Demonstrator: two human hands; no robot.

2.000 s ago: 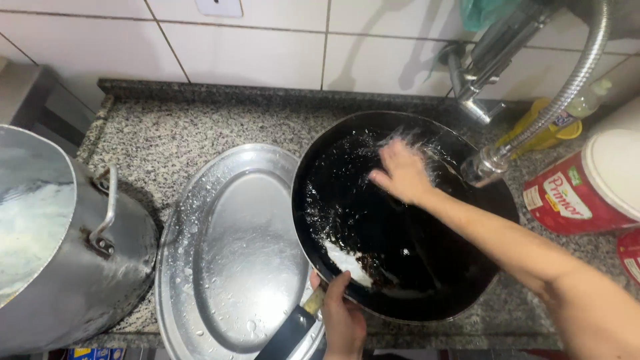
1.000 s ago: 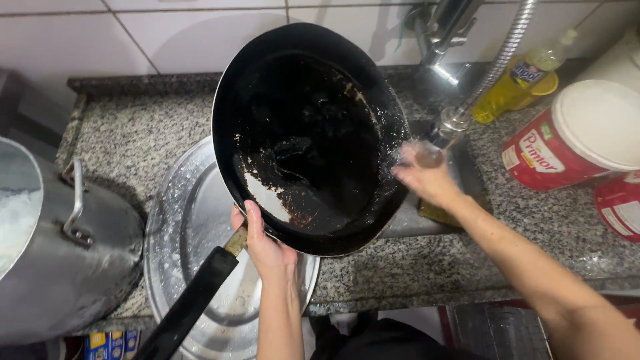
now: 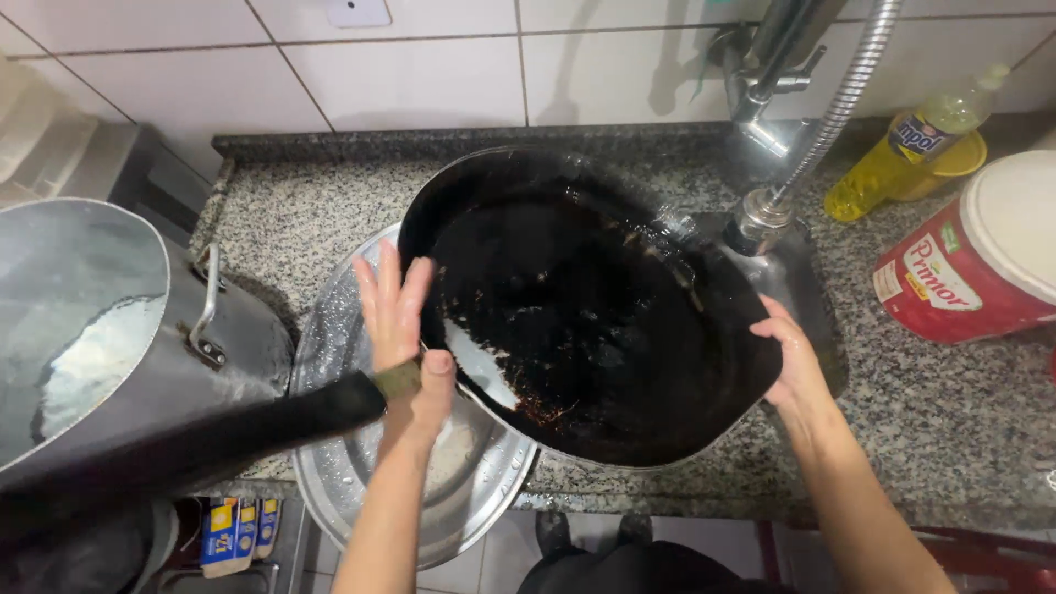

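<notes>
A large black frying pan (image 3: 577,313), wet inside with a pale worn patch and brown residue, is held tilted over the sink and counter. My left hand (image 3: 408,330) is at its handle side, thumb against the base of the handle and fingers spread beside the rim. My right hand (image 3: 788,346) grips the opposite rim at the right. Beneath the pan's left part lies a wet oval metal tray (image 3: 330,462). The spray head of a flexible-hose faucet (image 3: 763,210) hangs at the pan's upper right, above the partly hidden sink (image 3: 800,280).
A big aluminum pot (image 3: 239,330) stands at the left. On the right are a yellow dish-soap bottle (image 3: 916,148), a yellow bowl (image 3: 949,169) and a red tub with a white lid (image 3: 949,272). Blue and yellow boxes (image 3: 239,532) sit below the granite counter (image 3: 280,190).
My right hand, earlier open inside the pan and then near its right edge, now grips the right rim. The left hand's fingers have spread out from the handle base.
</notes>
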